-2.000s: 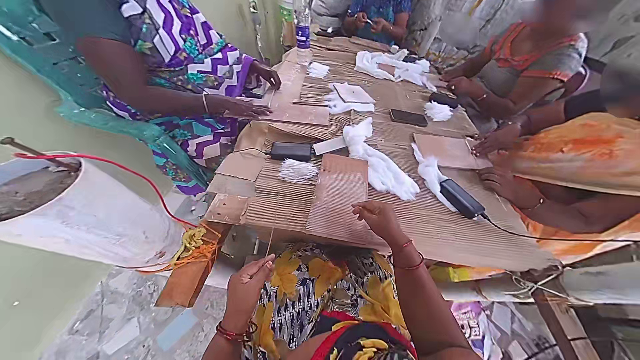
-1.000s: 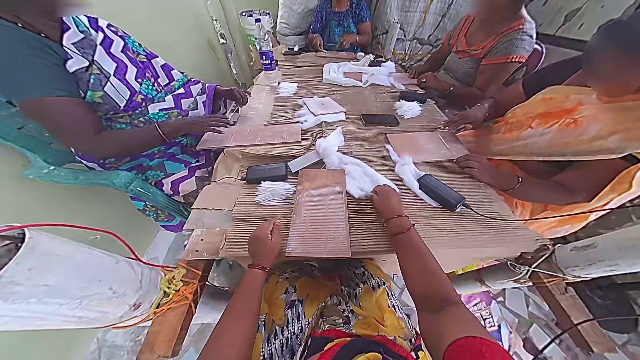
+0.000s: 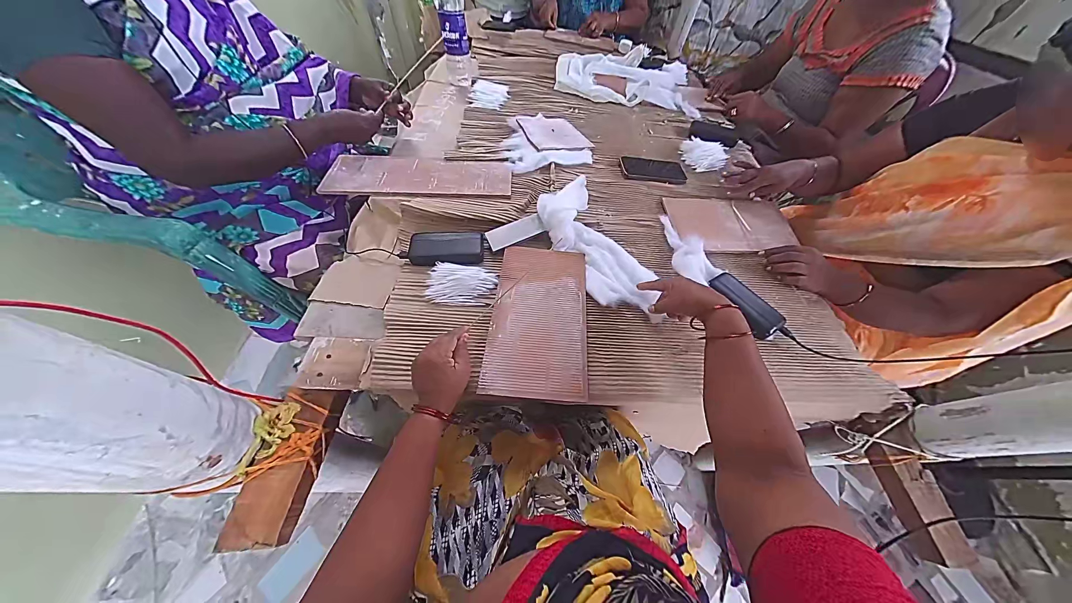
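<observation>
My left hand (image 3: 442, 366) pinches a thin stick (image 3: 505, 293), whose far part slants up over a flat reddish-brown board (image 3: 540, 335) in front of me. My right hand (image 3: 682, 298) touches the lower end of a long strip of white cotton (image 3: 599, 255), right of the board; its fingertips are against the fibre. A pile of thin white wicks (image 3: 461, 284) lies left of the board. Behind that pile is a black rectangular case (image 3: 445, 249) with a cable, and a pale flat strip (image 3: 514, 232) reaches from near it to the cotton.
Corrugated cardboard (image 3: 670, 360) covers the table. Several people sit around it; one at the left holds a stick (image 3: 414, 74) above another board (image 3: 419, 175). A black phone (image 3: 653, 170), a water bottle (image 3: 453, 38) and a cabled black device (image 3: 747, 306) also lie or stand there.
My right hand has gone from over the board two seconds ago to the cotton at its right. The person at the left has raised both hands from their board with a stick.
</observation>
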